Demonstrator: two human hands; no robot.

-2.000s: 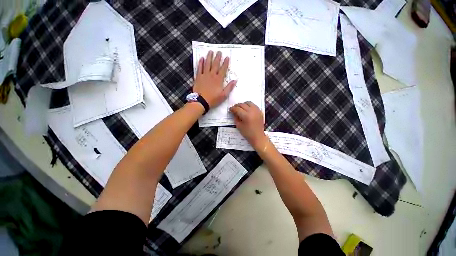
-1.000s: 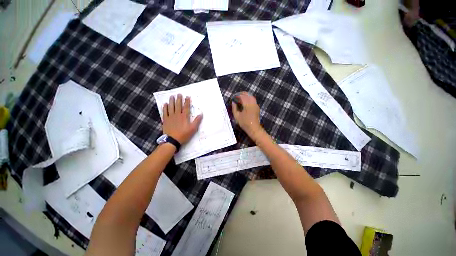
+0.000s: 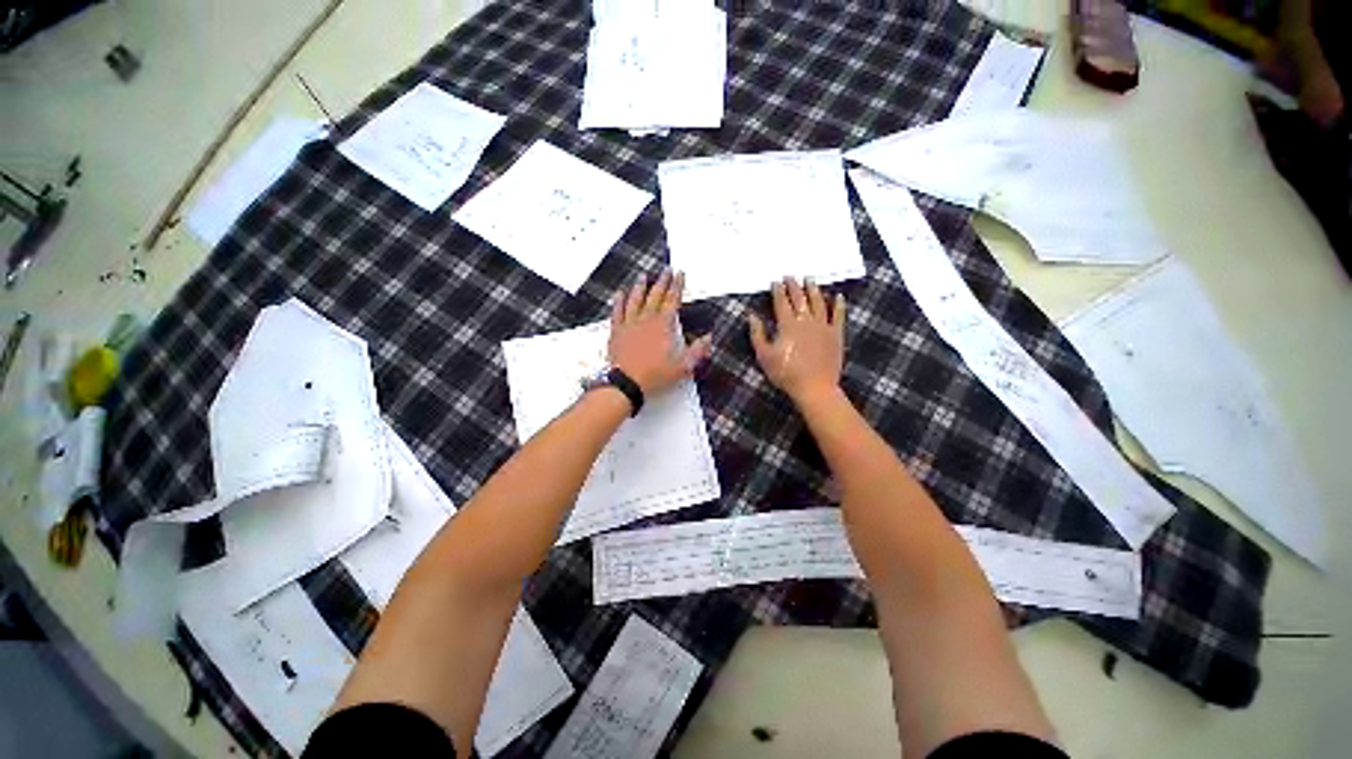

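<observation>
Plaid cloth (image 3: 919,400) lies on the table under white paper patterns. My left hand (image 3: 650,353) lies flat with fingers spread at the upper right corner of a square pattern piece (image 3: 638,460). My right hand (image 3: 802,338) lies flat with fingers spread on the plaid cloth, fingertips at the lower edge of a second square pattern piece (image 3: 761,223). I see nothing held in either hand. A long strip pattern (image 3: 727,556) lies below, partly hidden by my right forearm.
A large pointed piece (image 3: 304,386) with curled paper is at left. A diagonal strip (image 3: 1008,356) and wide curved pieces (image 3: 1201,400) are at right. A wooden ruler (image 3: 245,119) is upper left. Another person's arm (image 3: 1308,67) shows at upper right.
My right hand has opened from a pinch around a small dark thing and moved up flat onto the cloth. My left hand has shifted to the piece's upper right corner. The view has shifted.
</observation>
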